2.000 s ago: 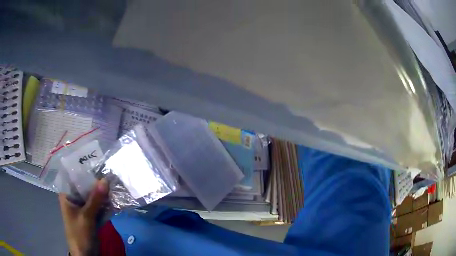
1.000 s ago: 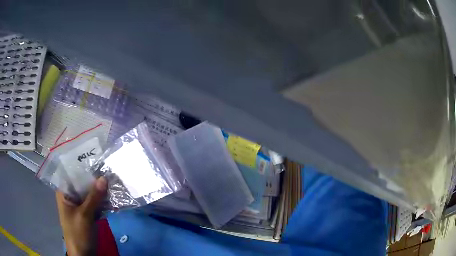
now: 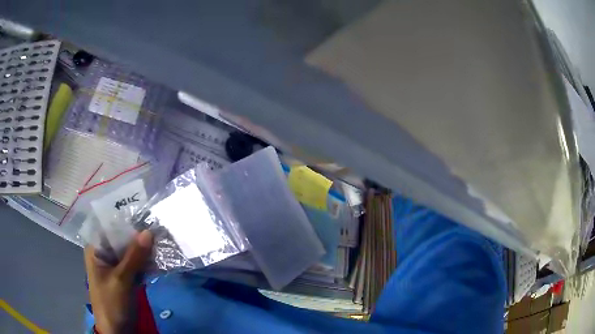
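Observation:
My left hand (image 3: 121, 280) is at the lower left, thumb in front and fingers behind, gripping clear zip-lock bags. One bag (image 3: 121, 199) has a red seal line, a white slip and dark handwriting. The other bag (image 3: 189, 225) has a bright white label and small dark parts near my thumb. A frosted translucent plastic sleeve (image 3: 271, 218) lies right of the bags, its left side touching or overlapped by them. A blue sleeve rises at the right behind the shelf edge; my right hand is not visible.
A grey shelf edge with plastic-covered sheeting (image 3: 443, 98) crosses the upper view. Below are a punched card tray (image 3: 26, 117), clear blister tray (image 3: 117, 101), yellow label (image 3: 310, 189) and ribbed brown-grey stack (image 3: 375, 248). Cartons (image 3: 538, 316) stand at the lower right.
My left hand and the bags have shifted slightly right in view and still hold together. The view has moved, showing more of the shelf contents and a round black object behind the sleeve.

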